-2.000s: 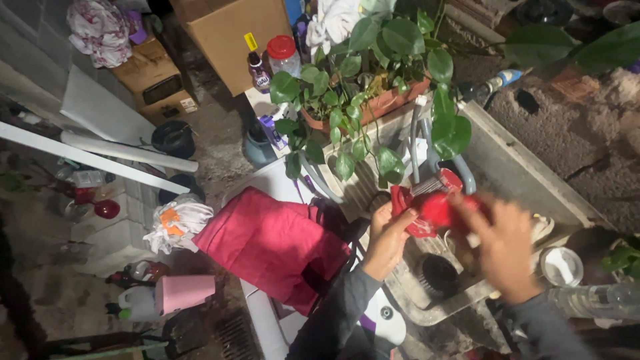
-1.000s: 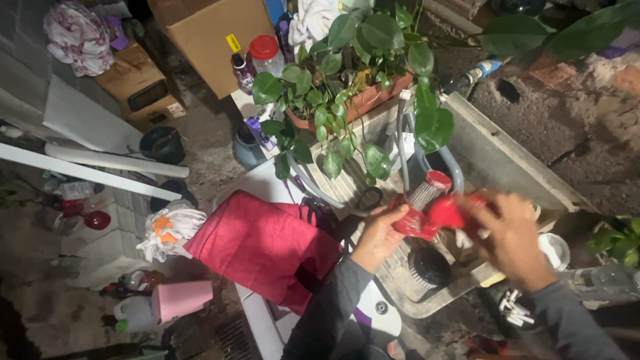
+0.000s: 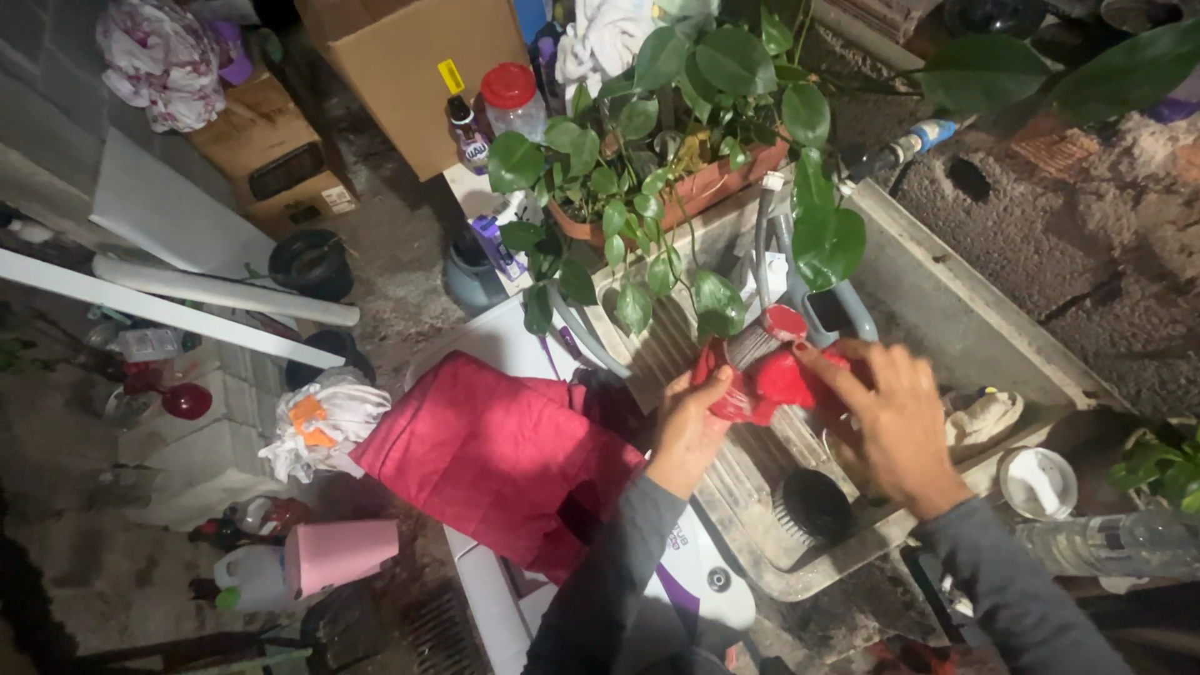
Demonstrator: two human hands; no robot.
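My left hand (image 3: 692, 422) is closed around a red plastic piece (image 3: 736, 398) over the ribbed washboard part (image 3: 750, 469) of a laundry sink. Beside it my right hand (image 3: 886, 412) has its fingertips on a bright red item (image 3: 786, 377), soft-looking, whose kind I cannot tell. A clear ribbed cylinder with a red end (image 3: 784, 322) juts up behind the left hand's fingers; whether it joins the red piece is unclear. Below the hands a black-backed scrubbing brush (image 3: 814, 506) lies on the washboard. The right palm is hidden.
A red cloth (image 3: 497, 450) lies over a white appliance (image 3: 722, 591) at the left. A planter (image 3: 712, 187) with trailing leaves borders the sink wall (image 3: 984, 281). Right of the sink are a white tub (image 3: 1038, 483) and a clear plastic bottle (image 3: 1116, 544). A grey hose (image 3: 761, 234) hangs into the sink.
The right hand's fingers have shifted over the red item, while the left hand keeps its hold. The brush shows more fully than two seconds ago.
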